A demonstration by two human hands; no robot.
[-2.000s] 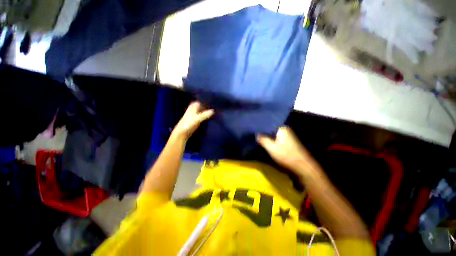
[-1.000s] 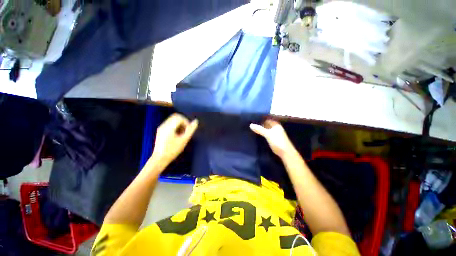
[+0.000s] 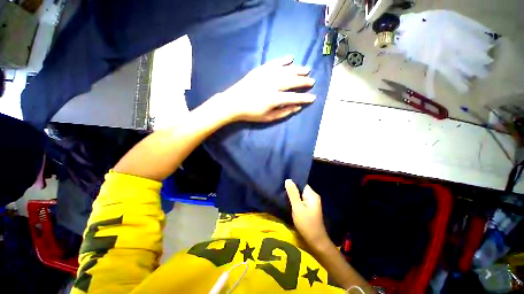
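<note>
A navy cut panel [image 3: 230,69] lies on the white sewing table and drapes over its front edge towards my lap. My left hand [image 3: 273,92] lies flat on top of the panel with its fingers apart. My right hand [image 3: 303,207] pinches the panel's right edge below the table edge. The metal parts of the sewing machine [image 3: 328,43] stand at the panel's upper right edge. The needle itself cannot be made out.
Red-handled snips [image 3: 422,104], a crumpled white glove [image 3: 445,46] and a dark holed disc [image 3: 354,58] lie right of the panel. More navy cloth [image 3: 86,51] lies at left. A blue basket [image 3: 192,198] and red baskets [image 3: 445,229] are below.
My left hand has moved up from the table's front edge onto the panel and opened flat. My right hand has moved down with the panel's edge. The panel now lies further up the table.
</note>
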